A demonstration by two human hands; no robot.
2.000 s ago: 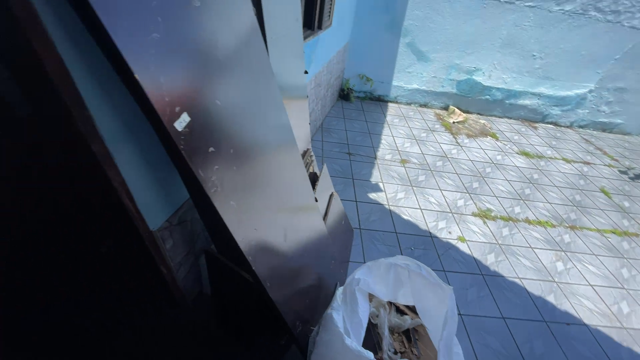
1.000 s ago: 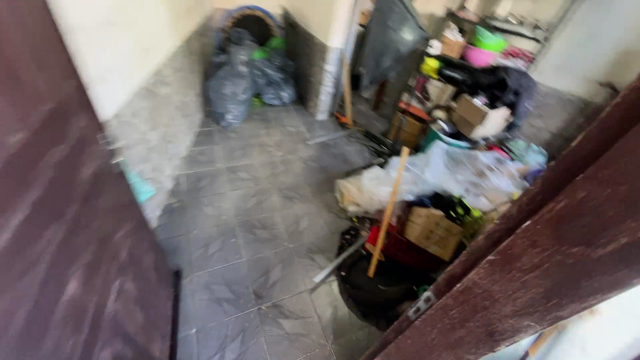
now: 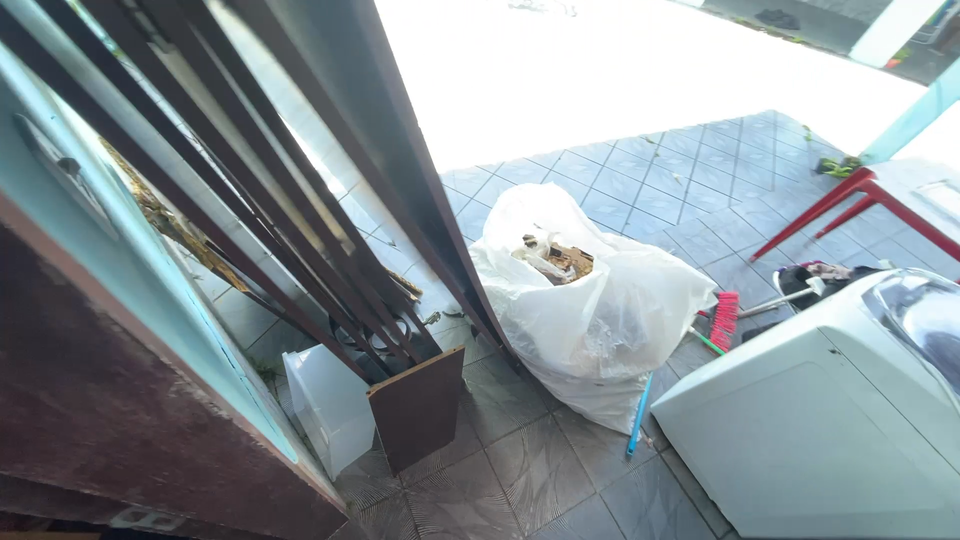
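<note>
Neither of my hands is in the head view, so what they hold or touch cannot be told. A large white plastic sack [image 3: 592, 322] stands at the middle on the tiled floor, its top gaping over brown debris [image 3: 566, 262]. Left of it lean several long dark brown panels [image 3: 300, 180]. At their foot a small dark brown board [image 3: 420, 409] stands upright beside a translucent plastic bin [image 3: 330, 405]. The red-bristled head of a broom [image 3: 724, 322] lies right of the sack, and a blue stick [image 3: 640, 416] rests against its lower side.
A white washing machine [image 3: 817, 427] fills the lower right. Behind it are a table with red legs [image 3: 817, 217] and a container of dark cloth [image 3: 806, 281]. The brown edge of a door or frame [image 3: 135, 405] crosses the lower left. Brightly lit tiles [image 3: 622, 172] lie beyond the sack.
The view has swung widely, from the tiled yard to a cluttered room and back outside by the sack. My hands are in none of these frames.
</note>
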